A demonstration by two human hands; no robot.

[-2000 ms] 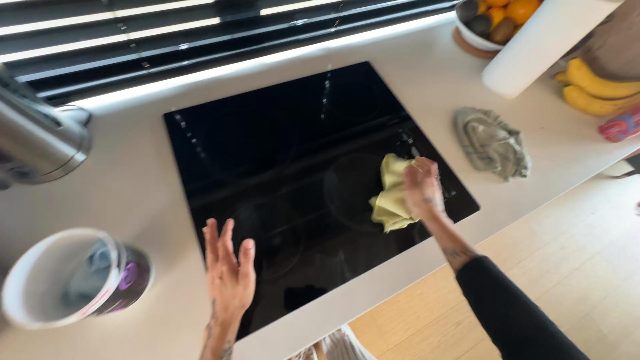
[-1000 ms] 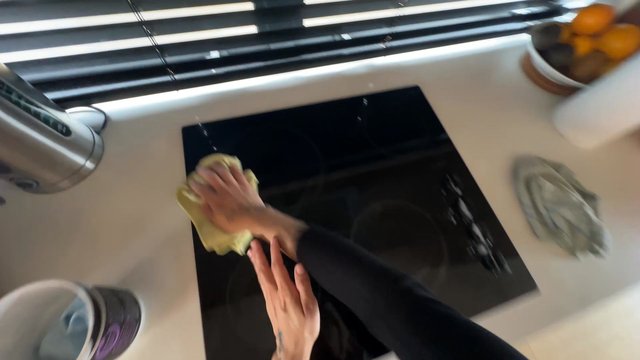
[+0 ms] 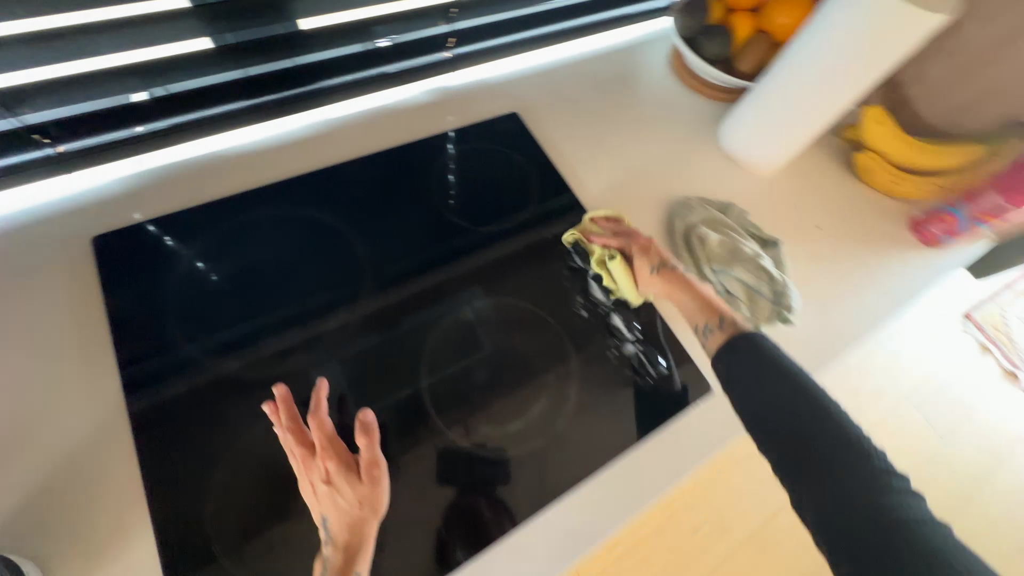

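Note:
A black glass cooktop (image 3: 320, 304) lies in a pale countertop. My right hand (image 3: 632, 252) presses a yellow cloth (image 3: 612, 268) onto its right edge, fingers over the fabric, beside some shiny marks on the glass. My left hand (image 3: 336, 472) is held over the lower left part of the cooktop, palm partly turned up, fingers apart, holding nothing. A crumpled grey-green cloth (image 3: 732, 260) lies on the counter just right of my right hand.
A white paper roll (image 3: 832, 80) and a bowl of fruit (image 3: 712, 60) stand at the back right. Bananas (image 3: 912, 156) and a pink package (image 3: 968, 208) lie farther right. Dark window blinds (image 3: 264, 60) run behind the counter (image 3: 632, 152).
My right hand has moved with the yellow cloth from the cooktop's left side to its right edge. My left hand, beside the right forearm a second ago, is now apart from it.

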